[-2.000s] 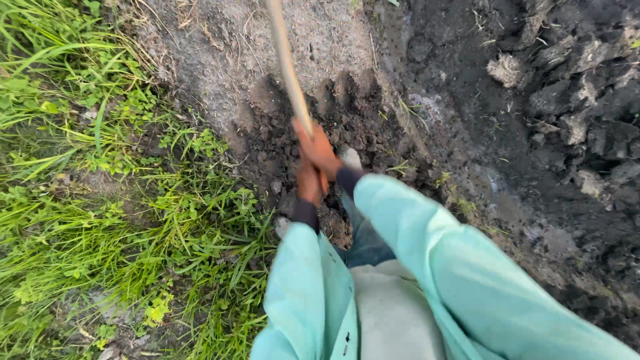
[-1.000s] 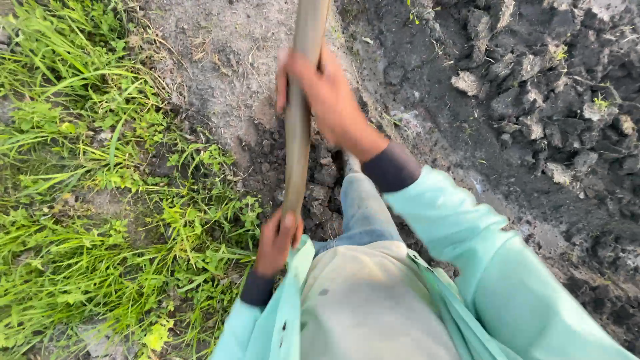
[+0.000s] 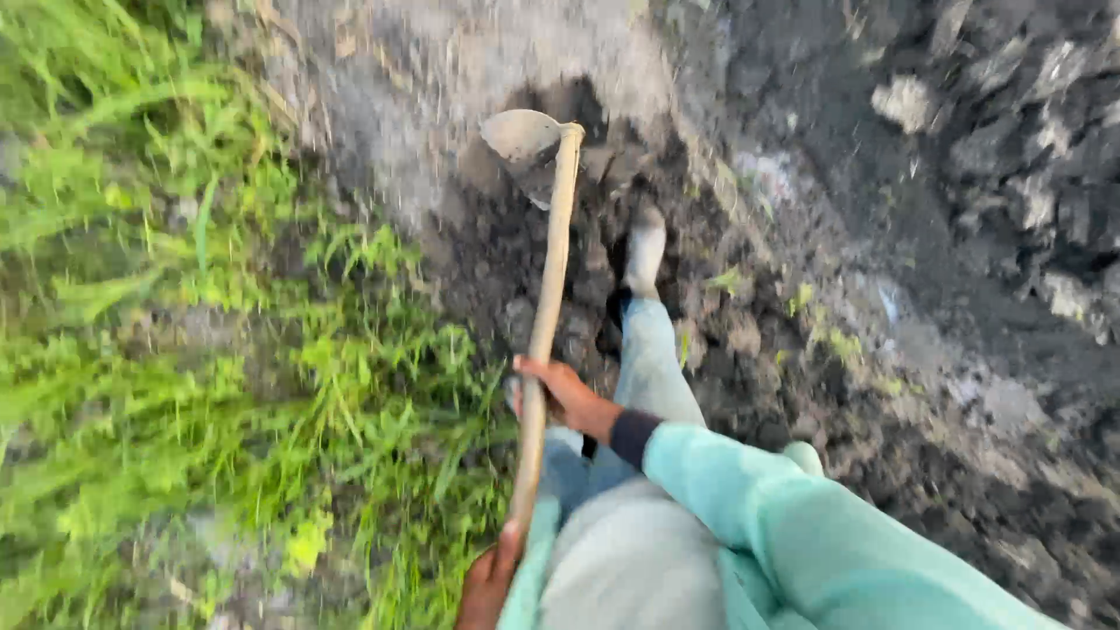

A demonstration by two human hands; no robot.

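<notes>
A hoe with a long wooden handle (image 3: 549, 289) runs from near my body up to its metal blade (image 3: 522, 136), which is at dark, loosened soil (image 3: 490, 236). My right hand (image 3: 569, 398) is closed around the middle of the handle. Lower down, my left hand (image 3: 492, 573) grips the handle near its rear end, partly cut off by the bottom edge of the view. The blade points left from the handle's top, and its lower part is hard to tell from the soil.
Green grass and weeds (image 3: 262, 420) cover the left side. Paler packed ground (image 3: 402, 79) lies beyond the broken soil. Dark, cloddy earth (image 3: 989, 175) fills the right side. My foot (image 3: 646, 249) stands on the loose soil, right of the handle.
My hands were close together on the handle two seconds ago and are now apart along it. The hoe's blade has come into view at the soil.
</notes>
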